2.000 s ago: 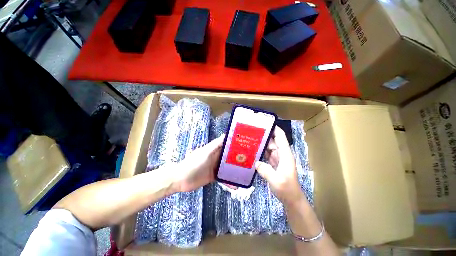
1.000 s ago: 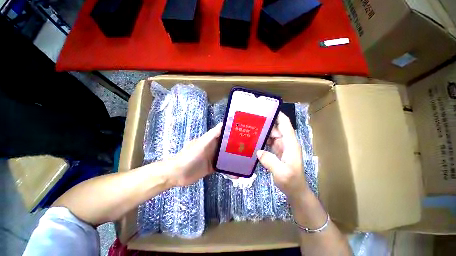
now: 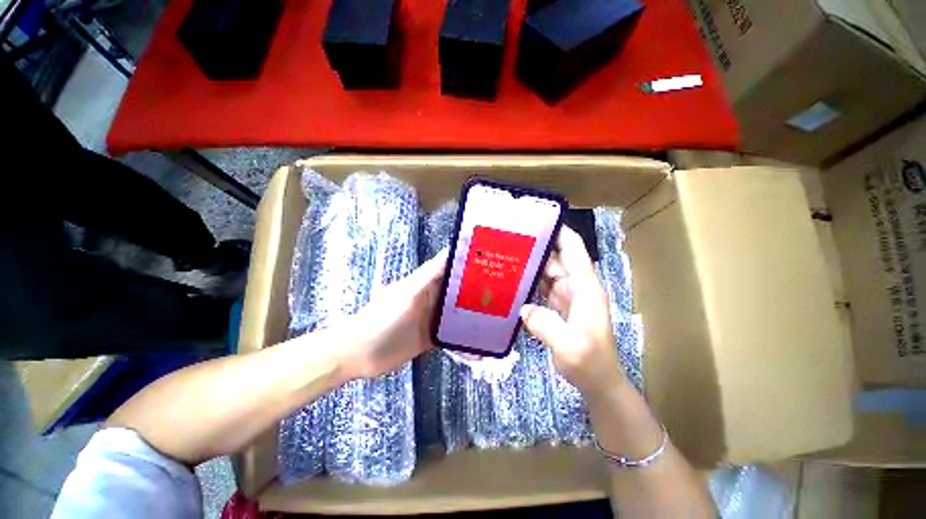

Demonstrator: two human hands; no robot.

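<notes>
A smartphone (image 3: 498,269) with a dark case and a lit pink screen showing a red panel is held over the open carton (image 3: 751,314). My left hand (image 3: 401,324) holds its left and lower side. My right hand (image 3: 574,314) is at its right edge, with the thumb near the lower right of the screen; its other fingers are partly hidden behind the phone. Under the phone, bubble-wrapped bundles (image 3: 355,253) fill the carton. A black piece (image 3: 582,225) shows beside my right fingers. A crumpled whitish lump (image 3: 492,365) lies below the phone.
Black stacks (image 3: 474,51) and a small white stick with a dark end (image 3: 672,84) are on the red table (image 3: 426,127) beyond the carton. Printed cartons (image 3: 888,274) stand at right. A person's dark-clothed legs (image 3: 112,274) are at left, over a yellowish-topped blue object (image 3: 61,390).
The view has tilted down, so the table and stacks sit higher. The person's legs at left have shifted and cover more of the yellowish top. Both hands keep the same hold on the phone.
</notes>
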